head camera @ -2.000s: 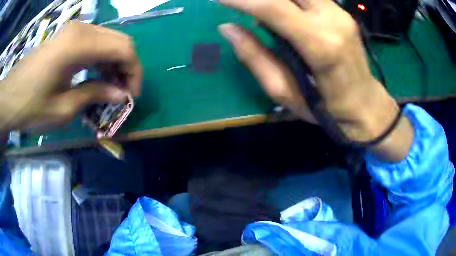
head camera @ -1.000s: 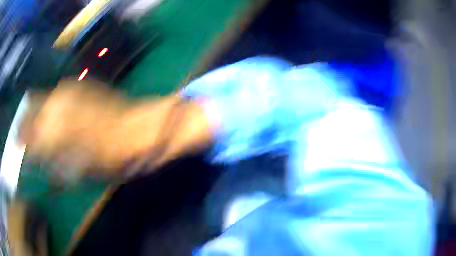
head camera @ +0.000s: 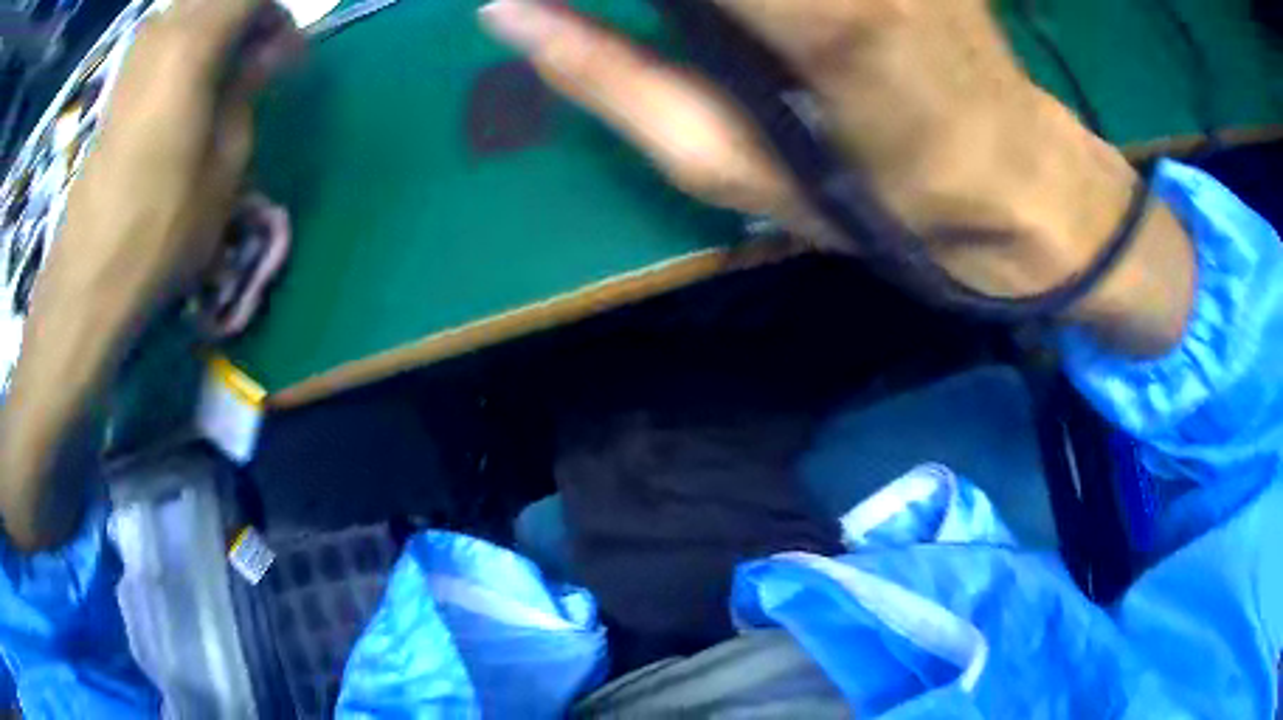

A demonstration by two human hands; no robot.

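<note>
The pink watch housing lies tilted at the green mat's left front edge, partly behind my left wrist. Its silver-white battery with yellow tape hangs over the edge. My left hand is at the upper left, beyond the housing; its fingers are dark and blurred, so any held thing cannot be made out. My right hand is at the top, cut off by the frame, around the black soldering iron handle. Its cable runs over my wrist. The iron's tip is out of view.
A dark square pad lies on the green mat between my hands. The wood-coloured edge crosses below. Many white and silver parts stand at the far left. A white tray is below the bench; black cables lie at upper right.
After a blurred swing of the view, the bench is again in front. Compared with the oldest frame, my left hand is off the housing and farther up; the battery hangs lower.
</note>
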